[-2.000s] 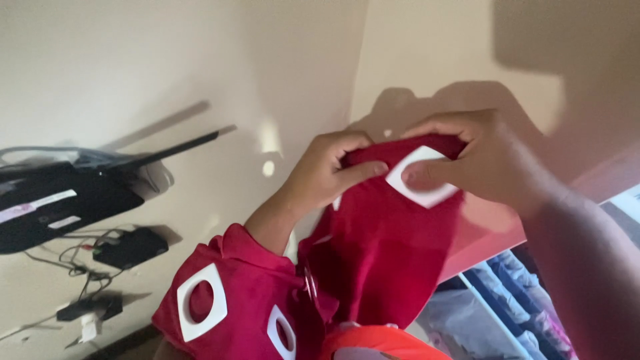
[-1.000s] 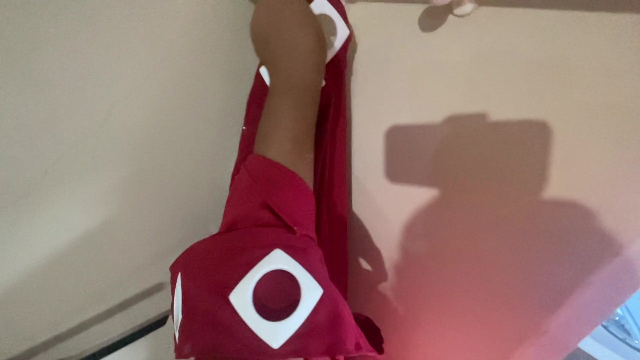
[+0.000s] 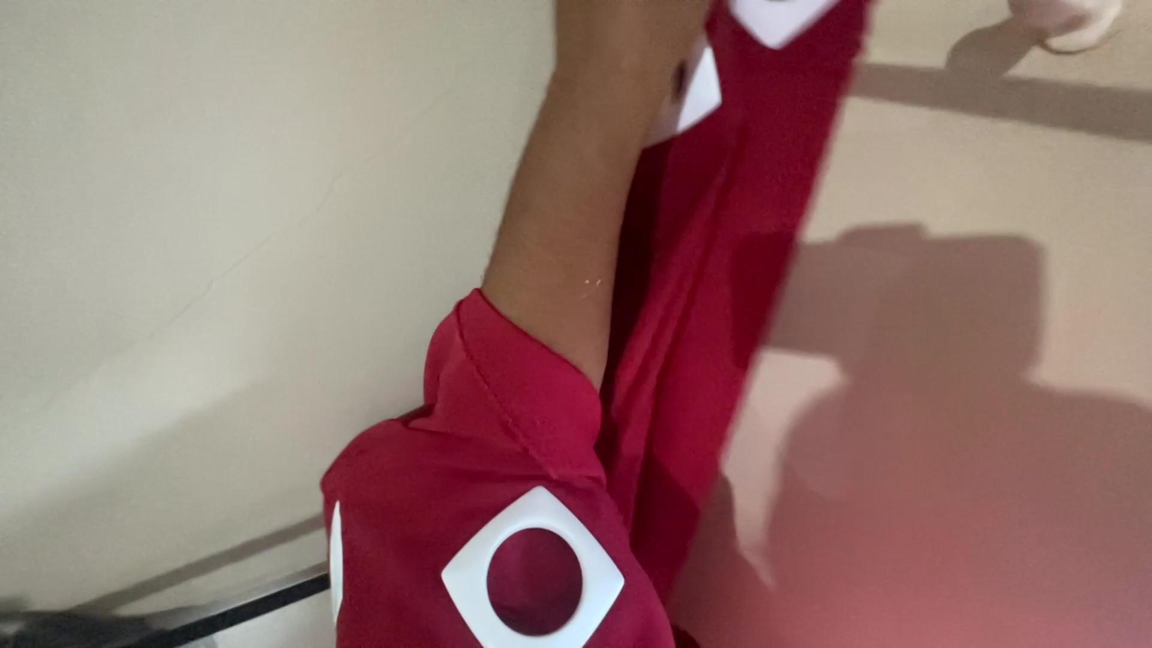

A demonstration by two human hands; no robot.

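A red curtain point(image 3: 720, 297) with white diamond-shaped eyelet rings hangs down the middle of the view. My left forearm rises out of a bunched red fold and passes in front of the hanging part; the hand is cut off by the top edge, so its hold is hidden. One white eyelet ring point(image 3: 463, 576) shows in the fold at the bottom, and another white eyelet ring point(image 3: 702, 90) lies partly behind the wrist. A third white eyelet ring point(image 3: 778, 22) is cut by the top edge. My right hand is out of view.
Pale walls point(image 3: 225, 225) stand behind the curtain. A dark bar-like thing point(image 3: 252, 598) juts in at the lower left. At the top right is a pale rounded thing point(image 3: 1071, 20), too cropped to name. Shadows fall on the right wall.
Two seconds ago both hands held the curtain's top edge at an eyelet ring. The left arm has since reached upward and both hands have left the view. The view has shifted strongly.
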